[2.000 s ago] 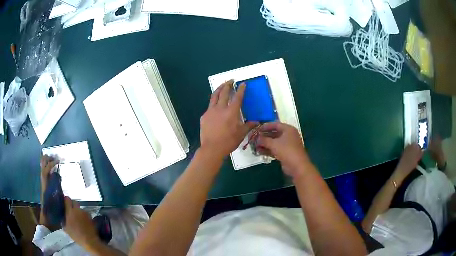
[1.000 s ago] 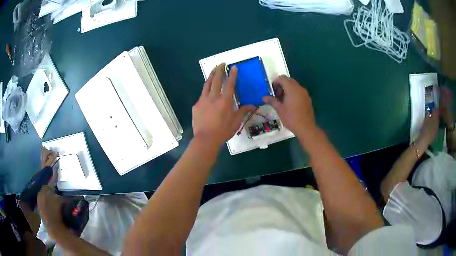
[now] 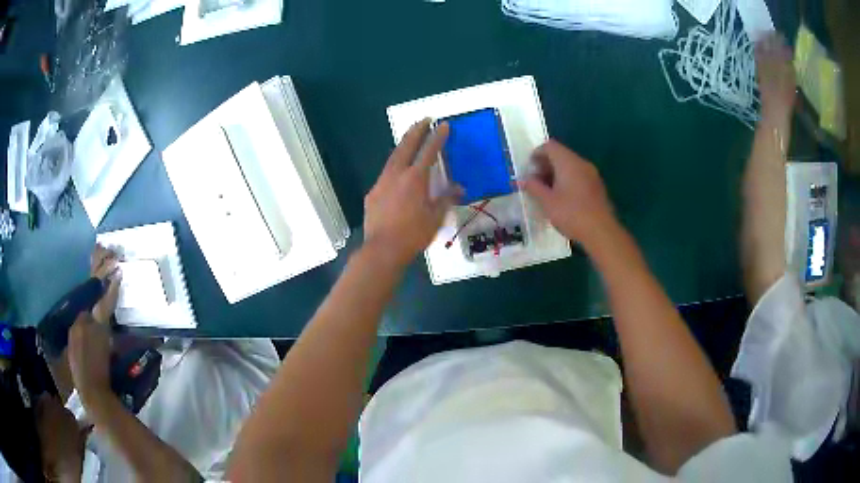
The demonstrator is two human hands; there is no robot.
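Note:
A white housing (image 3: 520,104) lies flat in front of me. A blue battery pack (image 3: 478,156) sits in its recess. A dark circuit board (image 3: 496,240) lies below the pack, with thin red and black lead wires (image 3: 471,221) between them. My left hand (image 3: 407,196) rests at the pack's left edge, fingers slightly spread. My right hand (image 3: 568,189) is at the pack's lower right edge, its fingers bunched and blurred; whether it holds anything does not show.
Stacked assembled units (image 3: 250,198) stand left of the housing. Looped white cables (image 3: 603,13) and tangled white cords (image 3: 714,66) lie at the upper right. A left neighbour holds a dark screwdriver (image 3: 77,307) by a white unit (image 3: 156,274). A right neighbour's arm (image 3: 769,179) reaches across the bench.
The wires and circuit board are uncovered since my right hand moved up from them to the pack's right side. The right neighbour's arm has reached forward to the cords.

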